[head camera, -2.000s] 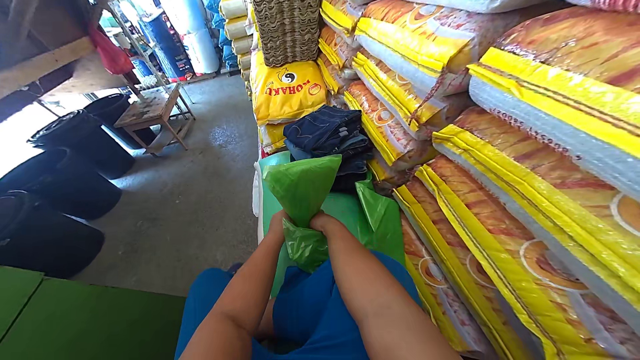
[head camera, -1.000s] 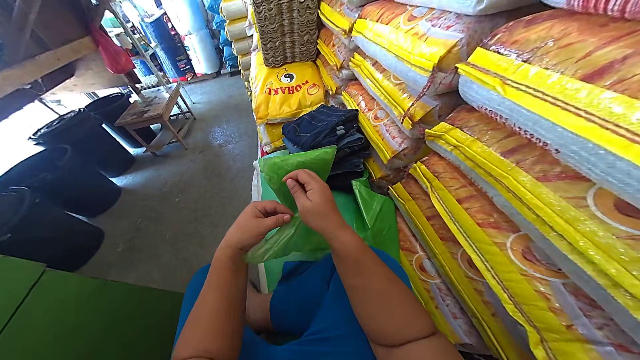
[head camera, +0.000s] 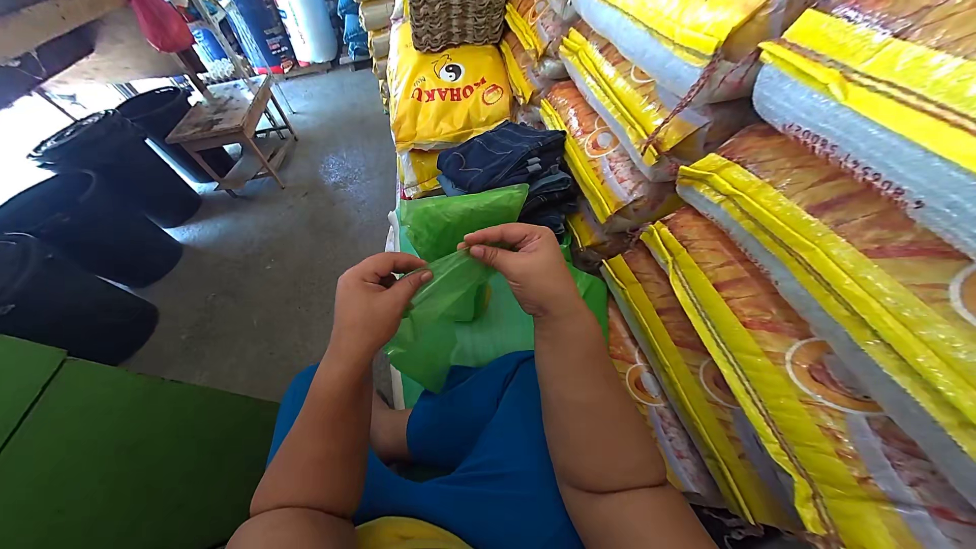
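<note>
A thin green plastic bag (head camera: 438, 301) is stretched between my hands above my lap. My left hand (head camera: 375, 299) pinches its left edge between thumb and forefinger. The upper right edge is pinched by my right hand (head camera: 526, 267). Just behind lies another piece of green plastic (head camera: 465, 213), against a stack of folded denim jeans (head camera: 503, 156). Whether this piece joins the held bag cannot be told. More green plastic (head camera: 589, 301) shows to the right of my right wrist. Beneath is a light green surface (head camera: 496, 328).
Stacked yellow-edged sacks (head camera: 823, 290) rise close on the right. Ahead are a yellow sack (head camera: 446, 91) and a woven basket (head camera: 457, 23). At left stand dark barrels (head camera: 84, 221), a small wooden table (head camera: 229, 107) and a green panel (head camera: 137, 442).
Two seconds ago my hands were together around gathered green plastic; now they are apart with a bag stretched between them. Since one second ago, both still pinch the plastic.
</note>
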